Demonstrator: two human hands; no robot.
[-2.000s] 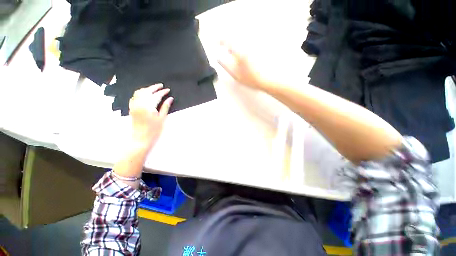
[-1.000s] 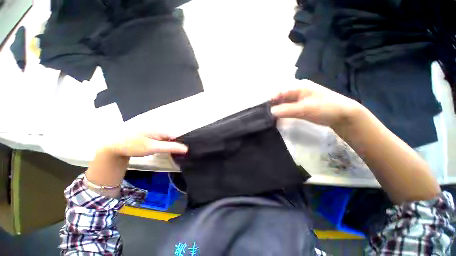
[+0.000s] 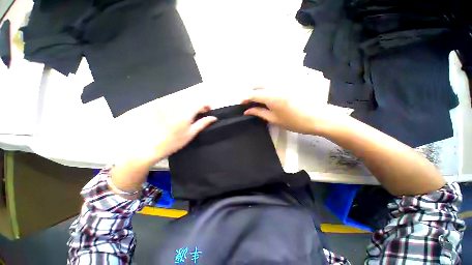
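Observation:
A black panel (image 3: 225,158) lies over the table's near edge and hangs toward my apron, with a small tab at its lower right corner. My left hand (image 3: 189,132) grips its top border near the left, thumb on top. My right hand (image 3: 271,111) pinches the same border near the right, with thumb and fingertips close to the edge. A folded band runs along the top between my hands. The fingertips under the border are partly hidden.
Black cut pieces (image 3: 139,57) lie in a pile at upper left. Another black pile (image 3: 409,88) lies at right. The white table (image 3: 238,57) has dark specks at lower right. Blue bins (image 3: 341,204) and a brown carton (image 3: 52,189) stand below its edge.
From empty hands over the table, my hands came to hold the black panel. Since one second ago they have moved closer together along its top border, and the panel sits slightly left.

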